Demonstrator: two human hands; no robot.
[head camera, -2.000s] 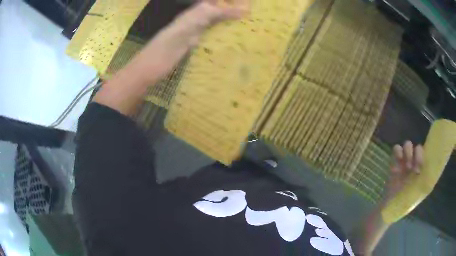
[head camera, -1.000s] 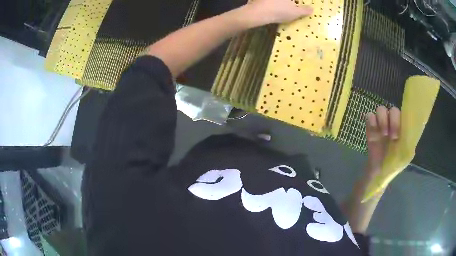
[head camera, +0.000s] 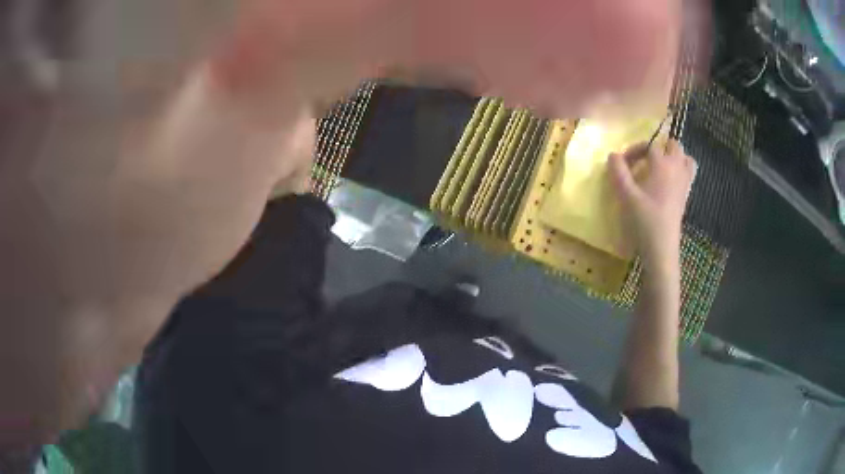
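My left hand (head camera: 556, 46) is very large and blurred close to the camera. It and the forearm cover the upper left, and its fingers cannot be made out. My right hand (head camera: 658, 180) is over the boards with thumb and fingers bent at the right edge of a plain yellow sheet (head camera: 588, 180). The sheet lies against the dotted yellow face of a board panel (head camera: 593, 270). A thin dark line shows at the fingertips. More yellow board panels (head camera: 482, 167) stand on edge to its left. The upper part of the stack is hidden by my left hand.
A black area (head camera: 398, 139) lies left of the standing boards, with a board grid beyond it. A crumpled silvery-clear piece (head camera: 380, 222) lies at the near bench edge. Ribbed dark board rows (head camera: 718, 157), a metal rail (head camera: 797, 199) and cables are at the right.
My left hand has left the board face and come up close to the camera. My right hand has moved left and up, bringing the yellow sheet onto the dotted board.
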